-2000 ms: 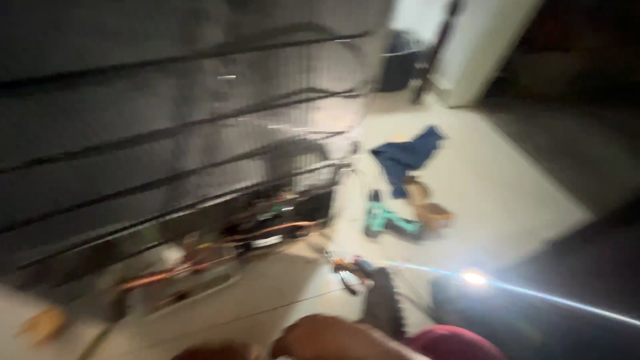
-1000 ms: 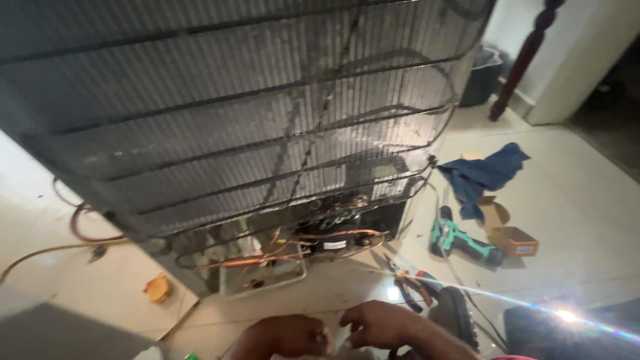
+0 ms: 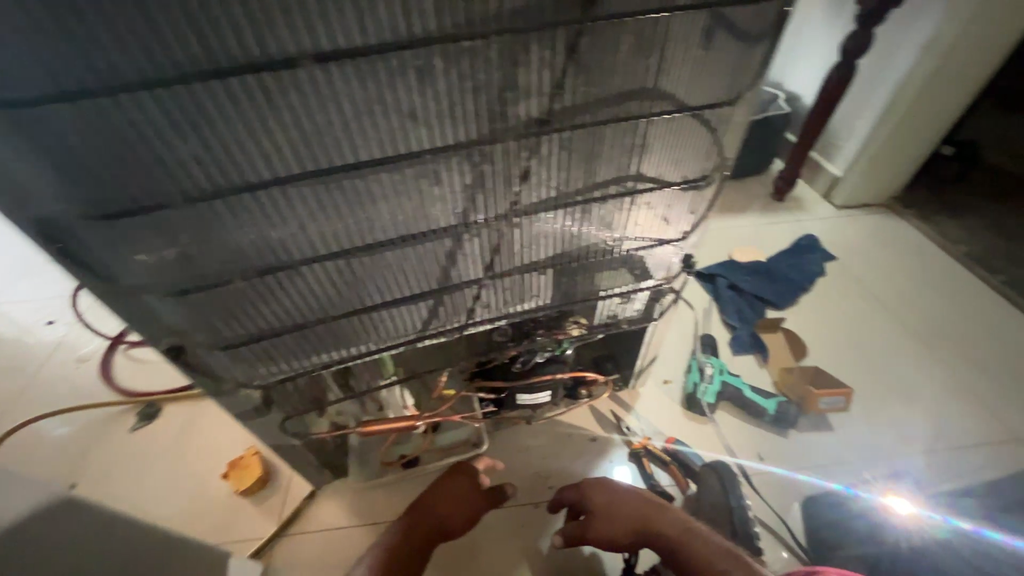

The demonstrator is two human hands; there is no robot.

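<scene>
My left hand (image 3: 460, 498), empty with its fingers apart, is just in front of a white tray (image 3: 444, 462) under the back of a refrigerator. My right hand (image 3: 608, 514) is over the tiled floor, fingers loosely curled and apart, holding nothing visible. Behind the hands, a copper filter drier (image 3: 388, 425) and thin copper tubes (image 3: 568, 377) run beside a black compressor (image 3: 512, 392) bearing a white label. Above rises the dark condenser grille (image 3: 448, 200). Pliers with orange and black handles (image 3: 652, 456) lie on the floor behind my right hand.
At right lie a teal cordless drill (image 3: 732, 388), an open cardboard box (image 3: 814, 390) and a blue cloth (image 3: 764, 284). A shoe (image 3: 724, 504) and bright lamp (image 3: 898, 504) are at lower right. An orange object (image 3: 246, 472) and hoses (image 3: 120, 360) lie left.
My hands, close together a second ago, are now further apart, with more of both in view. The view has swung and steadied since the blurred earliest frame.
</scene>
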